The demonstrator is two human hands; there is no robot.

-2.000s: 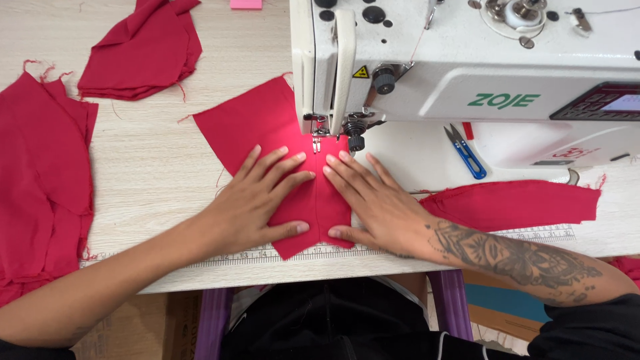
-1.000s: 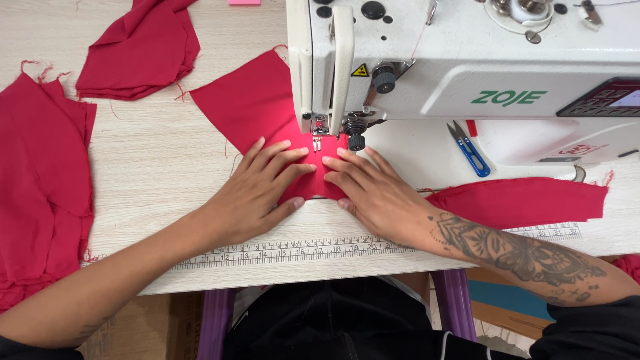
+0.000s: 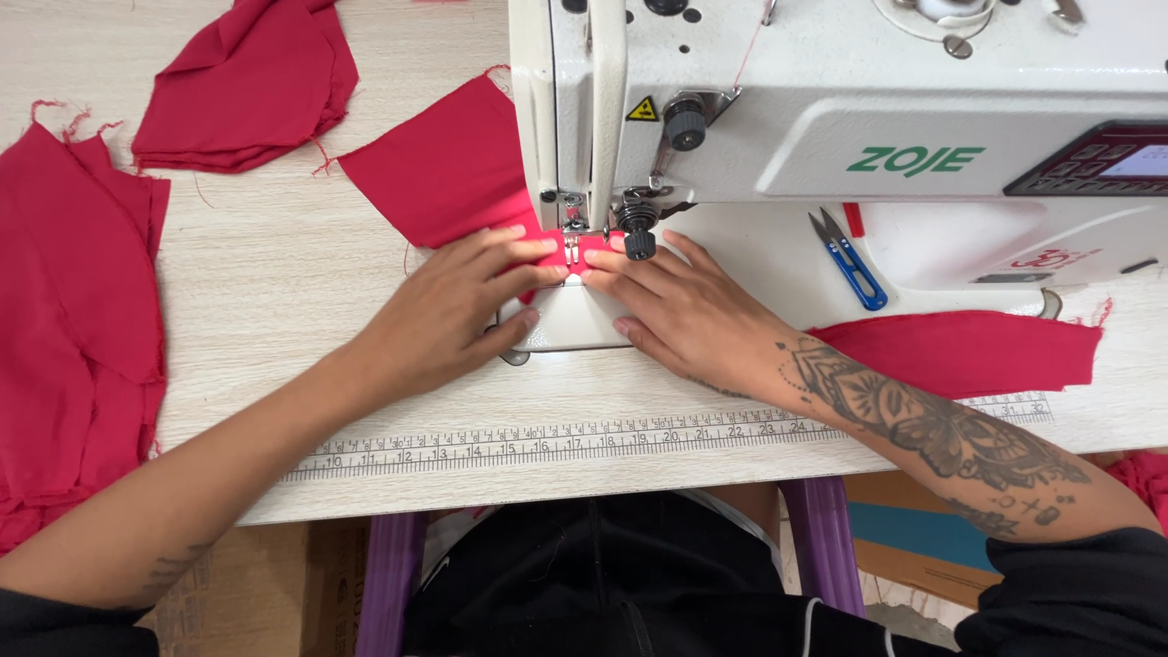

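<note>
A red fabric piece (image 3: pixel 447 164) lies under the presser foot (image 3: pixel 572 248) of a white ZOJE sewing machine (image 3: pixel 821 91) and spreads out to the back left. My left hand (image 3: pixel 456 297) rests flat with its fingertips on the fabric just left of the foot. On the right side of the foot, my right hand (image 3: pixel 689 306) presses the fabric's near edge, its fingers partly behind the black tension knob (image 3: pixel 639 239). Both hands have their fingers apart and grasp nothing. The needle's tip is too small to make out.
Stacked red fabric pieces (image 3: pixel 82 319) lie at left, more (image 3: pixel 246 91) at the back left. Blue thread snips (image 3: pixel 850 265) lie on the machine bed beside a red object (image 3: pixel 853 219). A curved red strip (image 3: pixel 967 351) lies at right. A printed ruler (image 3: pixel 593 443) runs along the table's front.
The red fabric has moved away from me under the presser foot. Its near end lay over the ruler two seconds ago and is now close to the foot. Both hands stay beside the foot.
</note>
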